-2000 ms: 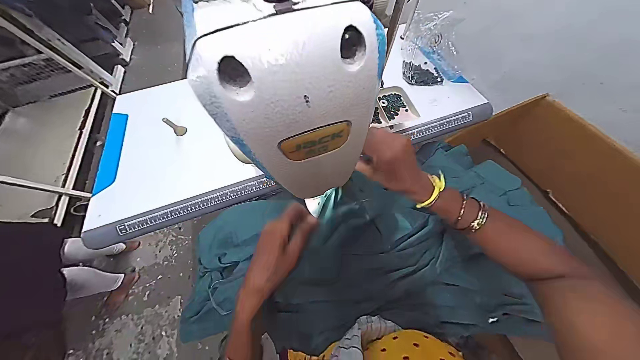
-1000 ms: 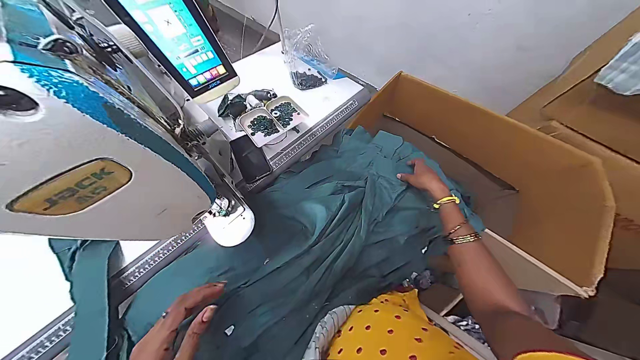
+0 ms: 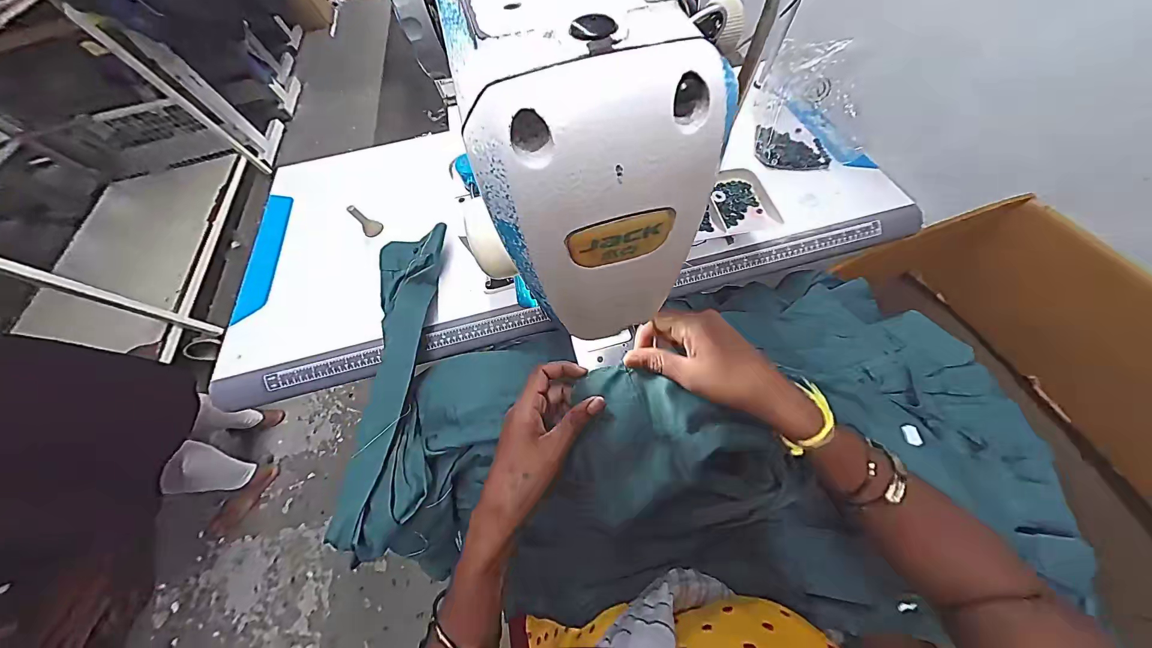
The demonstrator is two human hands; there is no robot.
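Teal fabric (image 3: 900,414) lies heaped below a white and blue Jack sewing machine (image 3: 612,180). At the machine's lower end, my right hand (image 3: 711,360) pinches the fabric's edge between thumb and fingers. Just left of it, my left hand (image 3: 544,427) touches the same piece, thumb and fingertips apart at its edge; whether it grips the cloth is unclear. A teal strip of cloth (image 3: 405,315) hangs over the table's front edge on the left. The needle area is mostly hidden by the machine head.
The white table (image 3: 324,333) has a ruler along its edge. A small tool (image 3: 364,220) lies on its left part. A tray of dark buttons (image 3: 760,198) and a plastic bag (image 3: 792,148) stand behind at right. A cardboard box (image 3: 1062,297) is at right; another person's feet (image 3: 216,450) are at left.
My right hand has moved from the heap near the box to the fabric edge at the machine. My left hand has come up to the machine too. The view has swung left since one second ago.
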